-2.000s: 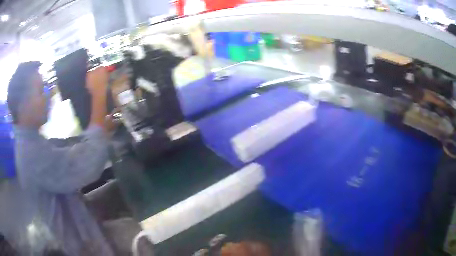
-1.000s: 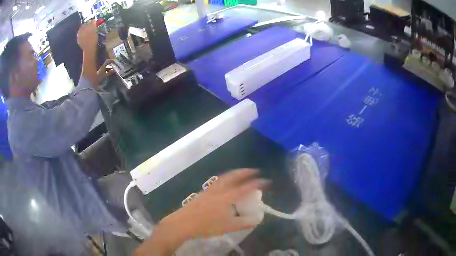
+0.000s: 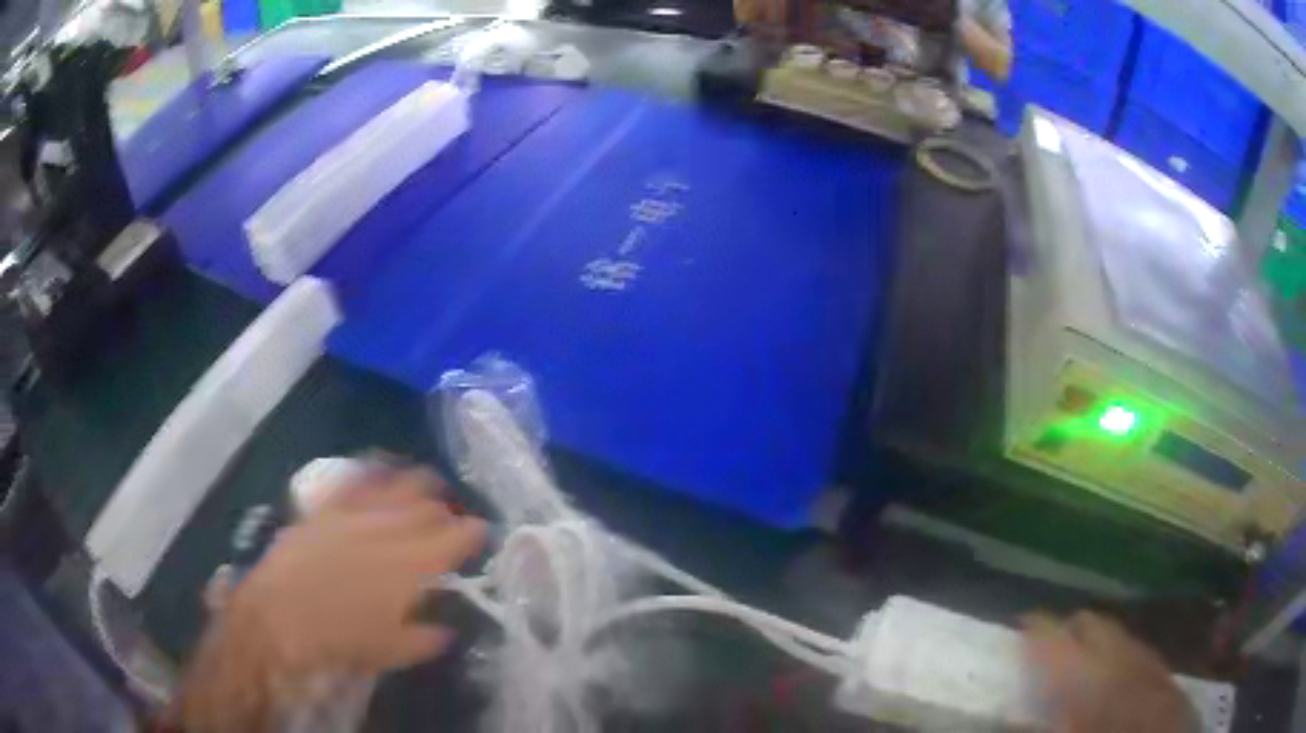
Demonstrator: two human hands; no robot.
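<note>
My right hand, blurred, is at the lower right, closed on a white power strip whose left end shows. White cords run left from it to a coiled cord in a clear plastic bag. My left hand, blurred, is at the lower left with fingers bent over a white object; whether it grips it is hidden. Another white strip lies at the left on the dark green bench, its cord at the near end. A further strip lies on the blue mat.
A beige tester with a bright green light stands at the right. A pale ring lies beside it. A black machine stands at the far left. A person's arm shows at the top, before blue crates.
The view has swung right, bringing the tester in and taking the coworker at left out. My right hand and the strip in it have come into view. My left hand's fingers are now bent.
</note>
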